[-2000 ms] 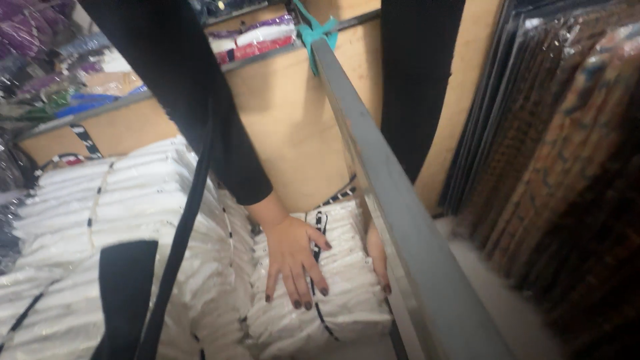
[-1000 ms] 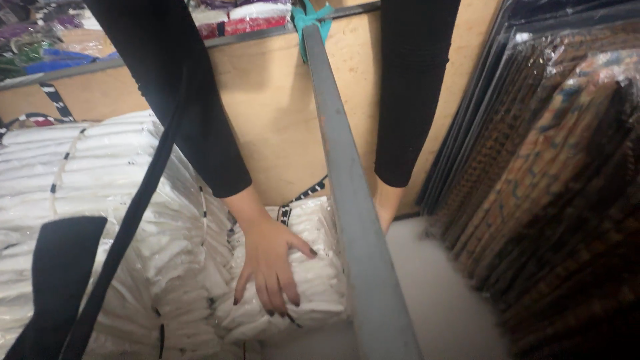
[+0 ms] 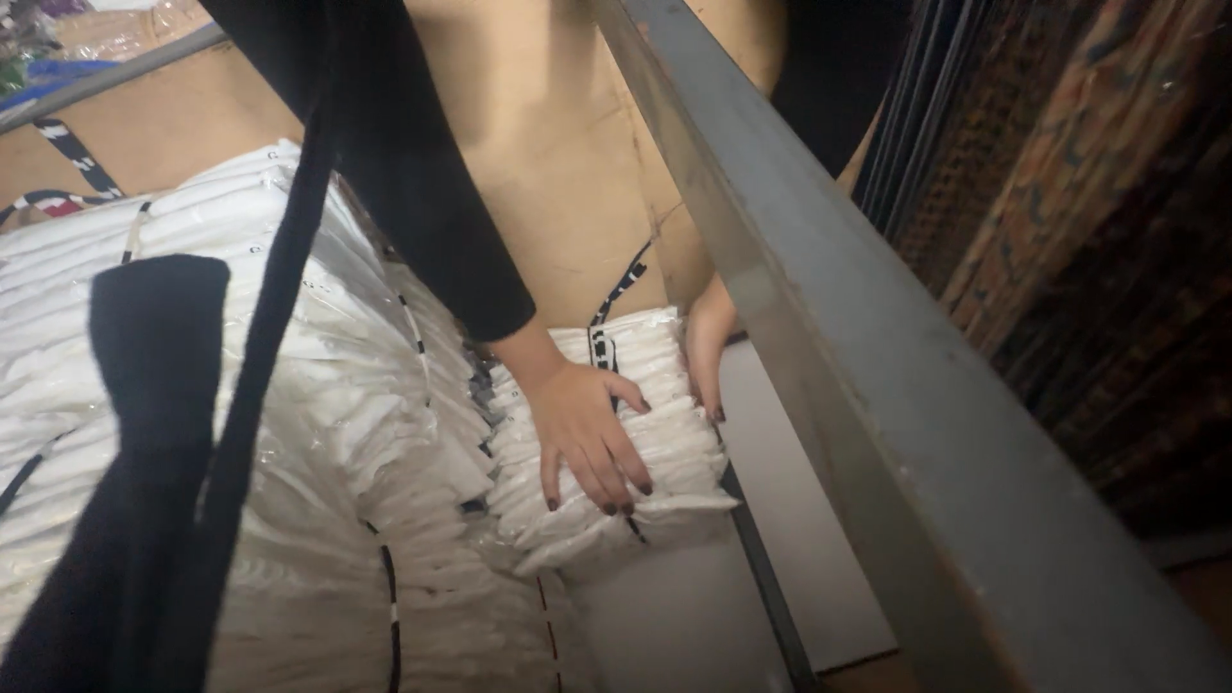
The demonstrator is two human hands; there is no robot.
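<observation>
A bundle of white plastic-wrapped packets (image 3: 664,452), tied with a black-and-white strap (image 3: 604,348), lies low against a wooden panel. My left hand (image 3: 587,433) rests palm down on top of it with its fingers spread. Along the bundle's right side is my right hand (image 3: 707,346), its fingers pointing down against the packets; the grey metal bar hides part of that hand and forearm. To the left stands a larger stack of similar white packets (image 3: 356,337), also bound with thin dark straps.
A grey metal bar (image 3: 828,260) crosses diagonally in front of my right arm. Dark and patterned wrapped goods (image 3: 1039,183) stand at the right. Behind is the wooden panel (image 3: 539,144). A black strap (image 3: 260,356) hangs across the left foreground. White board (image 3: 799,520) lies beside the bundle.
The view has moved closer to the bundle. My left hand stays spread on the packets. More of my right hand shows beside the bundle than one second ago.
</observation>
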